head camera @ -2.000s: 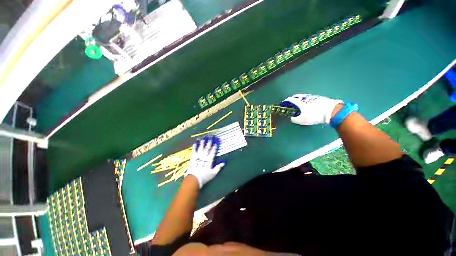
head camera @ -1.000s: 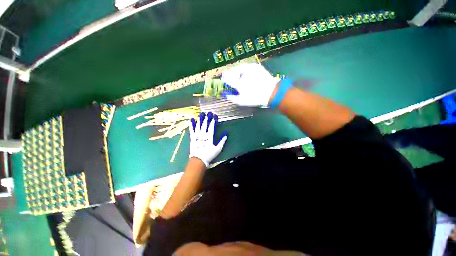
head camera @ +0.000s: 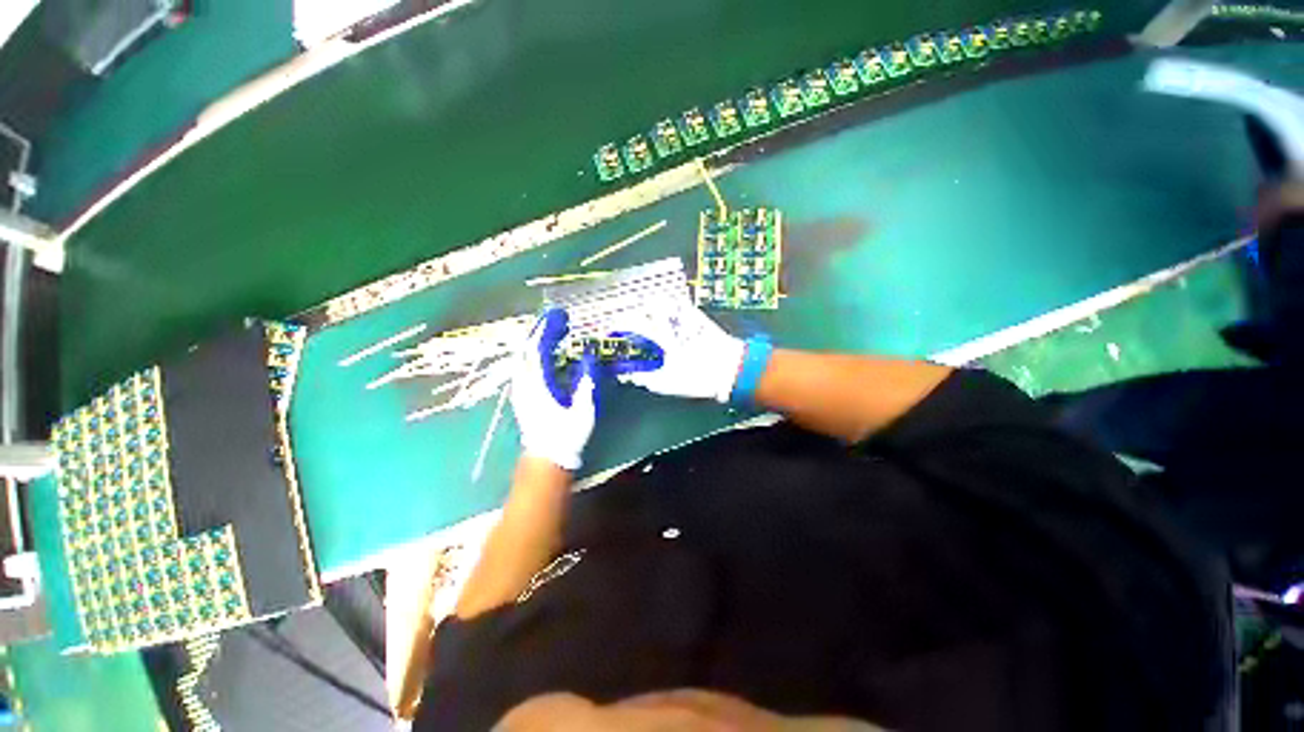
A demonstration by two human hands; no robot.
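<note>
My left hand (head camera: 555,389), in a white glove with blue fingertips, and my right hand (head camera: 675,355), gloved with a light blue wrist band, meet over the bench. Between their fingertips they hold a small PCB strip (head camera: 608,348) with several components; the fingers hide part of it. A slotted metal plate (head camera: 622,292) lies just behind the hands, partly covered by them. A PCB panel (head camera: 739,259) lies flat on the bench to the right of the plate. Yellowish edge rails (head camera: 455,358) lie in a loose pile left of my left hand.
A long row of single PCBs (head camera: 817,92) stands on the dark green conveyor (head camera: 429,157). At left are a panel stack (head camera: 122,493) and a black mat (head camera: 229,451). A cardboard box (head camera: 411,629) is below the bench edge. A person's arm in white (head camera: 1227,89) is at the right.
My right hand has moved down and left to meet my left hand, uncovering the panel. Both now hold the strip. Another person's arm has come in at the right.
</note>
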